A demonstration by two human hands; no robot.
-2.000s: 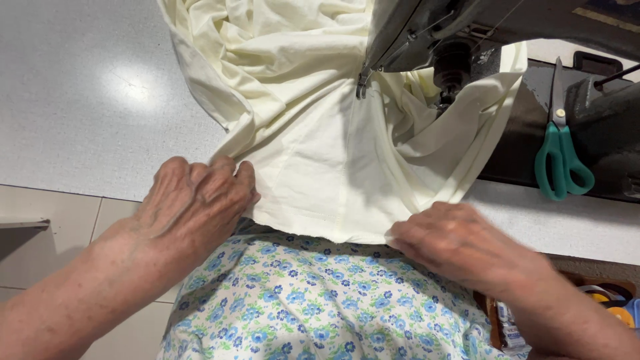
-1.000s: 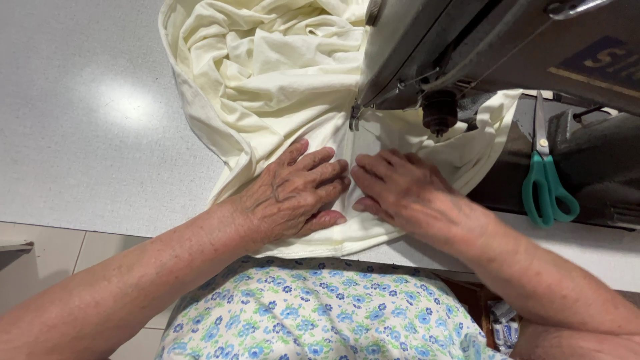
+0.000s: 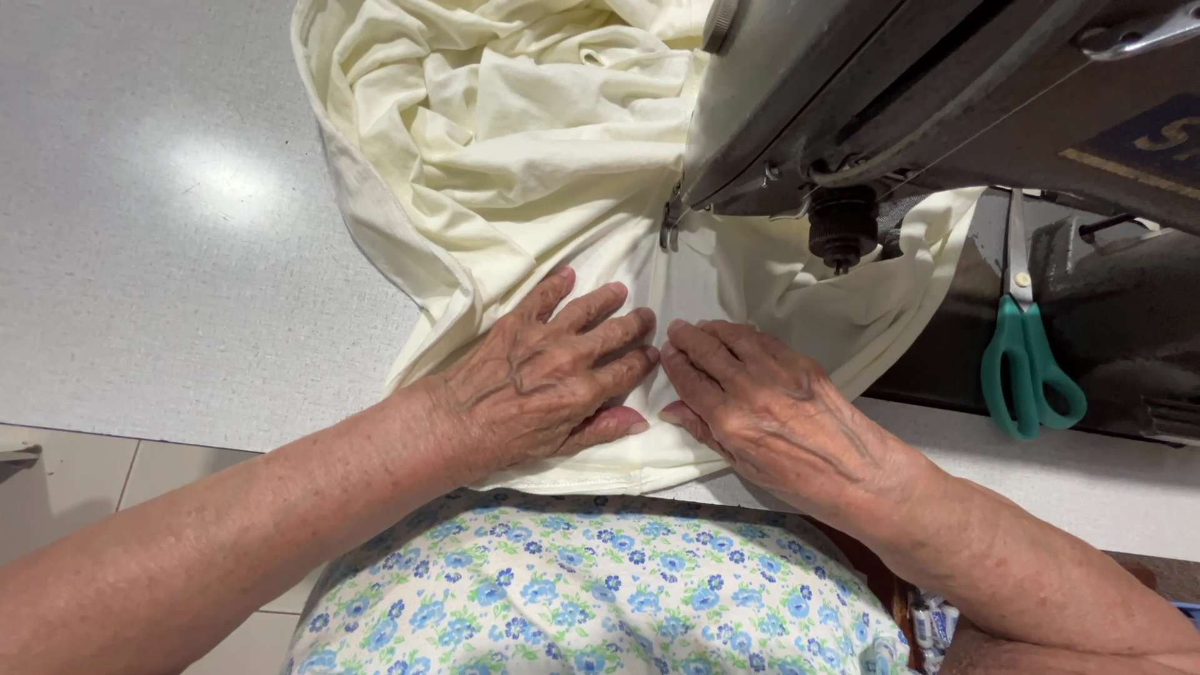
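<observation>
Cream-coloured fabric (image 3: pixel 553 122) lies bunched on the sewing table and runs flat under the presser foot (image 3: pixel 670 220) of a dark sewing machine (image 3: pixel 919 84). My left hand (image 3: pixel 553 375) rests palm down on the fabric, fingers spread, left of a seam line in front of the foot. Just right of that line, my right hand (image 3: pixel 769 403) presses on the cloth with its fingers close together. The fingertips of both hands nearly meet. Neither hand grips the cloth. The needle cannot be made out.
Scissors with green handles (image 3: pixel 1022 366) lie on the machine bed at the right. The pale table top (image 3: pixel 187 281) extends to the left. Blue-flowered cloth (image 3: pixel 581 591) covers my lap below the table edge. Small packaged items (image 3: pixel 933 623) sit in a drawer or box at lower right.
Two seconds ago my hands were apart at the near edge of the fabric; they have since come together flat on it before the presser foot. Since one second ago they have hardly moved.
</observation>
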